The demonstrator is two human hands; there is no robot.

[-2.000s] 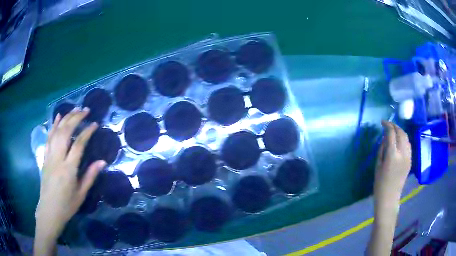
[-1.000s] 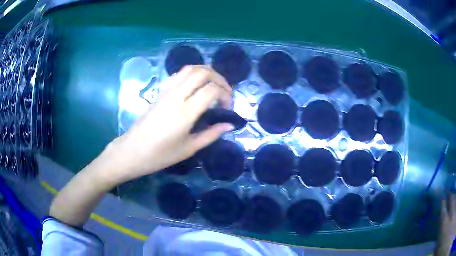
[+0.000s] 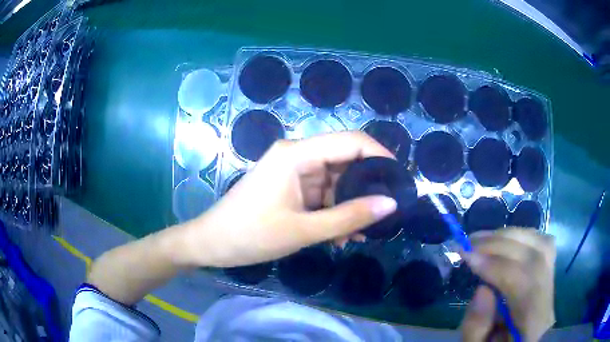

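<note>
My left hand [image 3: 287, 207] holds a round dark part [image 3: 374, 187] between thumb and fingers, above the middle of the clear blister tray [image 3: 231, 87]. The part's face is turned up, with a faint glint at its centre. My right hand [image 3: 512, 267] holds a fine blue brush [image 3: 461, 237] like a pen at the tray's lower right. Its pale tip points up and left, close to the held part; I cannot tell if they touch. Dark round parts fill most pockets; the pocket above my left hand's fingers shows pale. My left hand hides several pockets.
A stack of filled trays [image 3: 40, 127] stands at the left. Another clear tray edge with pale round pockets [image 3: 199, 137] shows from under the filled tray. A thin dark blue stick [image 3: 587, 230] lies on the green mat [image 3: 127, 100] at right. The grey floor has a yellow line [image 3: 167, 307].
My left hand has lifted the dark part and moved right with it, tilting its face up. My right hand has come in from the right edge with the brush.
</note>
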